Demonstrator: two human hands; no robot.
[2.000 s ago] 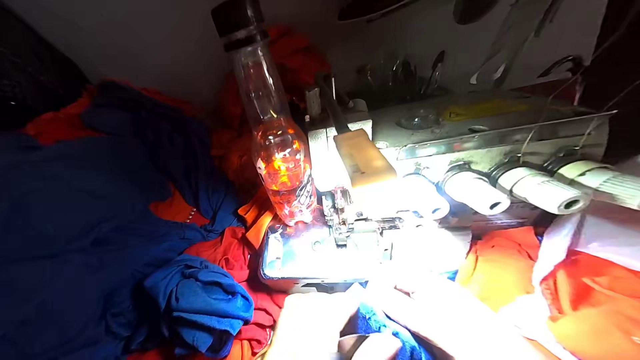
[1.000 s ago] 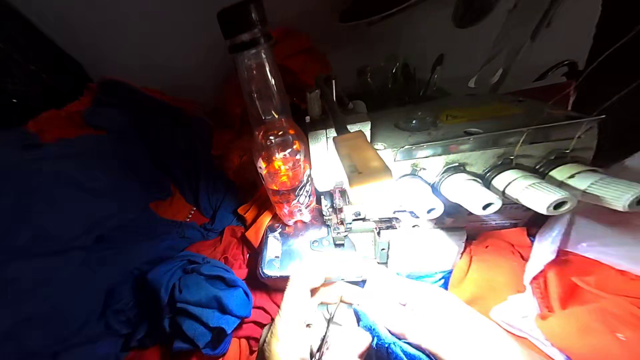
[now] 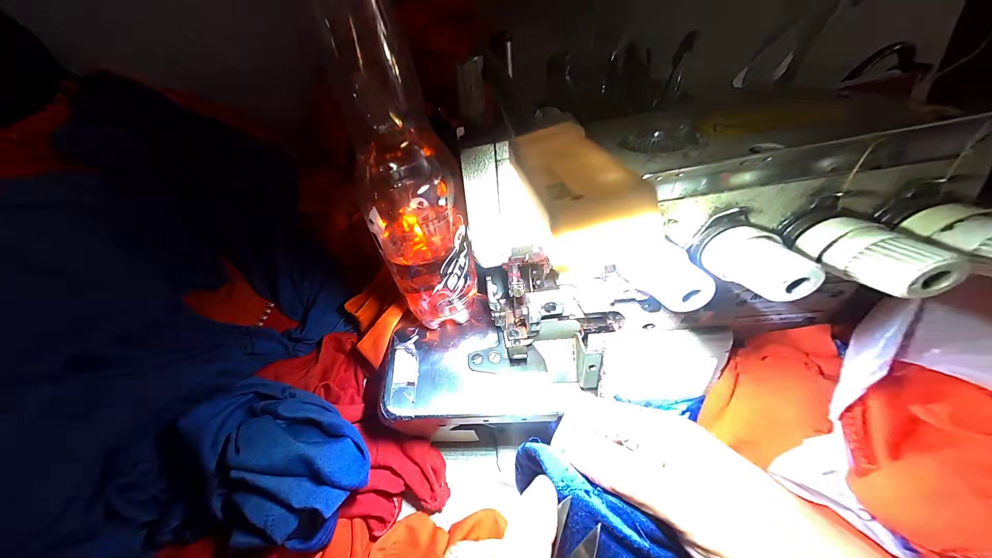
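Note:
My right hand [image 3: 643,453] reaches in from the lower right, washed out by glare, its fingers over blue fabric [image 3: 601,504] at the front of an overlock sewing machine [image 3: 542,310]. Part of my left hand [image 3: 536,515] shows at the bottom edge, beside the same fabric. Two pointed metal blades [image 3: 581,542], seemingly of scissors or snips, rise between the hands; their handles are out of frame. Whether either hand grips anything is hidden by glare and the frame edge. The machine's metal bed plate [image 3: 449,387] lies just beyond the hands.
A clear plastic bottle [image 3: 426,263] with red liquid stands on the bed plate's left part. Dark blue cloth [image 3: 271,457] and red cloth [image 3: 411,473] are heaped at left. Orange cloth [image 3: 775,380] and white cloth [image 3: 821,465] lie at right, below the white tension dials [image 3: 759,260].
My hands were close together in front of the bed plate; now they are apart, the left one lower and mostly out of frame. The view has moved closer to the machine.

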